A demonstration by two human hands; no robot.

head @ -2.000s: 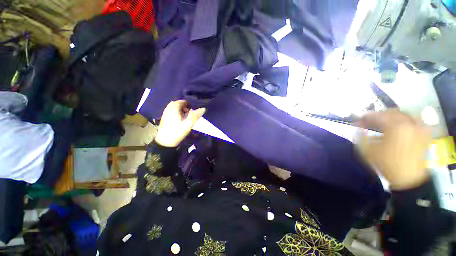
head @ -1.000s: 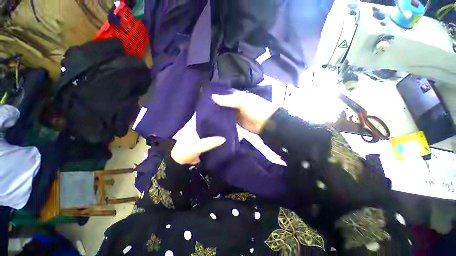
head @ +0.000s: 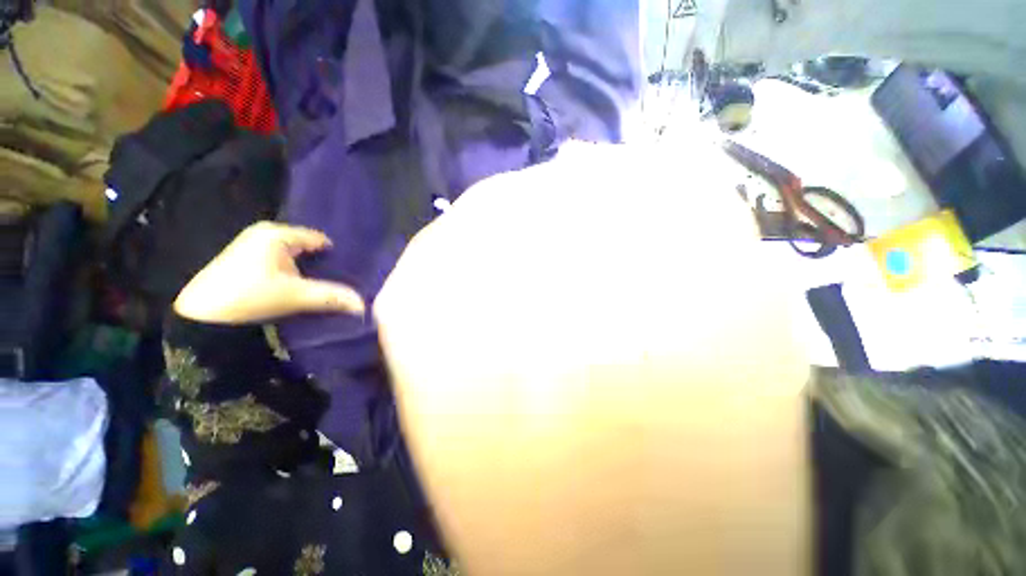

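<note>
The dark purple cloth [head: 338,236] lies in a heap down the middle left, reaching to the wearer's lap. My left hand [head: 270,276] is over its left edge, thumb and fingers apart, with nothing seen between them. My right hand [head: 596,338] is very close to the camera, huge and overexposed. It covers the middle of the picture. Its fingers cannot be made out, and the cloth and table behind it are hidden. The orange-handled scissors [head: 827,219] lie on the white table right of the machine's needle area.
The pale sewing machine head [head: 833,34] is at the top right. A dark phone [head: 951,146], a yellow card [head: 923,253] with a blue spot and a dark strip [head: 838,326] lie on the table. A red basket [head: 231,79] and black cloth [head: 191,191] are at the left.
My right hand has left the purple cloth and come up close to the camera. My left hand has moved left and opened off the cloth. The view has shifted.
</note>
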